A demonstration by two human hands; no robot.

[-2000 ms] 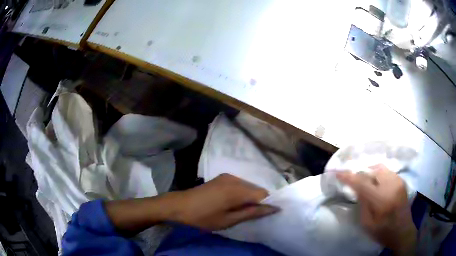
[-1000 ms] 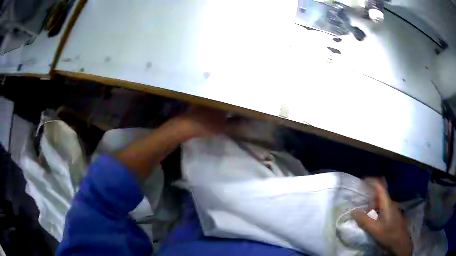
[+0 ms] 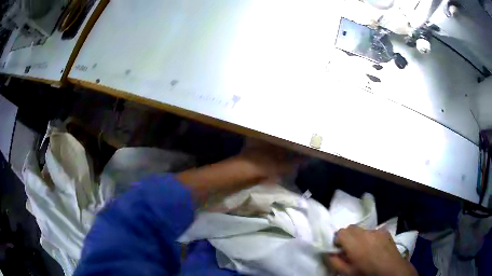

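Observation:
White cloth garment pieces (image 3: pixel 270 234) lie bunched and folded on my lap, below the front edge of the sewing table. My right hand (image 3: pixel 369 249) is closed on a fold of this cloth at its right side. My left hand (image 3: pixel 272 161) reaches across under the table edge, above the cloth. It is dark and blurred there, and its fingers cannot be made out.
The white table (image 3: pixel 216 64) with its brown edge spans the view above my lap. The needle plate and presser foot (image 3: pixel 382 47) are at the upper right. More white cloth (image 3: pixel 67 199) hangs at the left. Orange-handled scissors (image 3: pixel 73 15) lie at the upper left.
The cloth on my lap has gone from a broad, flat spread to a crumpled bunch. My right hand has moved left and closed on it. My left arm has moved right under the table edge.

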